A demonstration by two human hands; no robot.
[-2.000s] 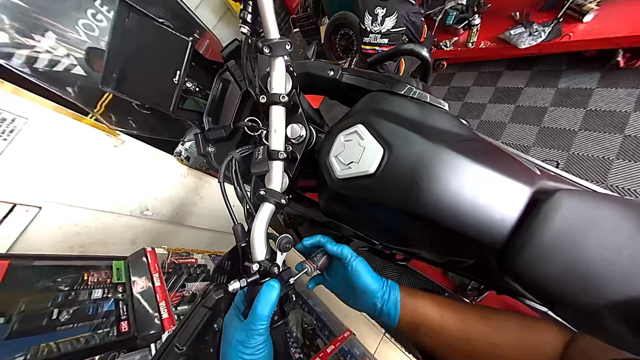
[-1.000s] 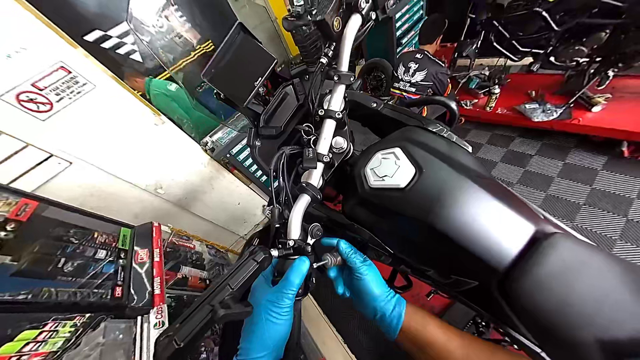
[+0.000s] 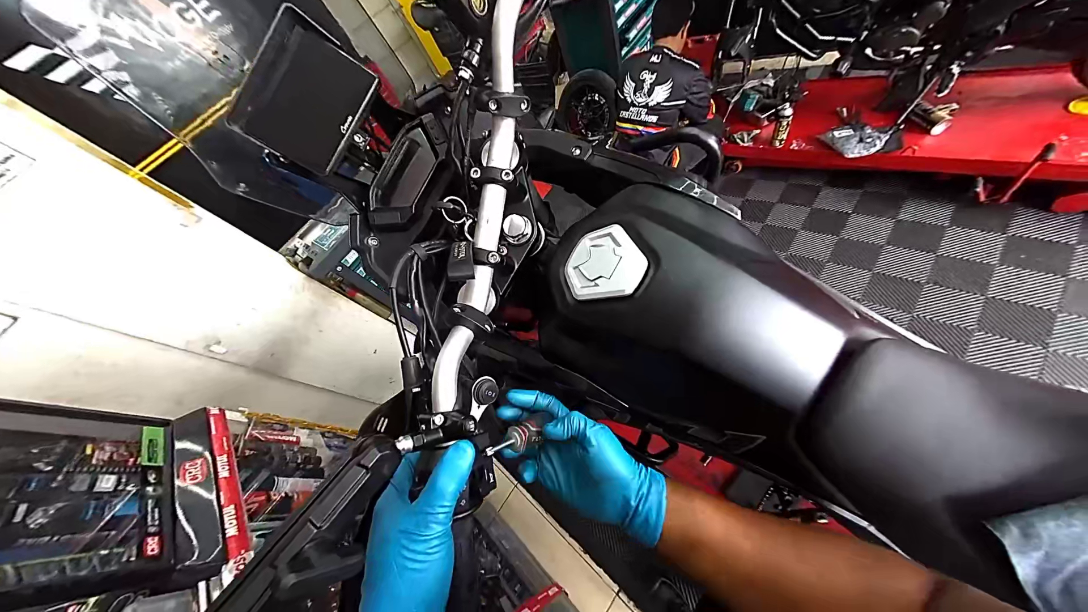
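Observation:
A motorcycle's silver handlebar [image 3: 490, 212] runs down the middle of the head view, beside the black fuel tank [image 3: 705, 255] and its silver cap [image 3: 606, 262]. My left hand [image 3: 418, 518], in a blue glove, grips the black switch housing [image 3: 480, 476] at the handlebar's near end, thumb on top. In my gloved right hand [image 3: 586, 467], the fingers hold a short screwdriver [image 3: 525, 435] with a dark and red handle. Its shaft points left at the housing; whether the tip sits in a screw cannot be made out. A round black button switch [image 3: 485, 391] sits just above.
A black handguard [image 3: 327, 510] lies left of my left hand. Beyond the bars are a phone-like display [image 3: 303, 93] and the dashboard [image 3: 405, 174]. A glass display case [image 3: 85, 493] stands lower left. A co-worker [image 3: 663, 85] sits near a red bench [image 3: 901, 127] with parts.
The view has shifted and turned. Both hands remain at the switch housing, with the screwdriver still in my right hand. A person in green at the left, seen a second ago, is out of view.

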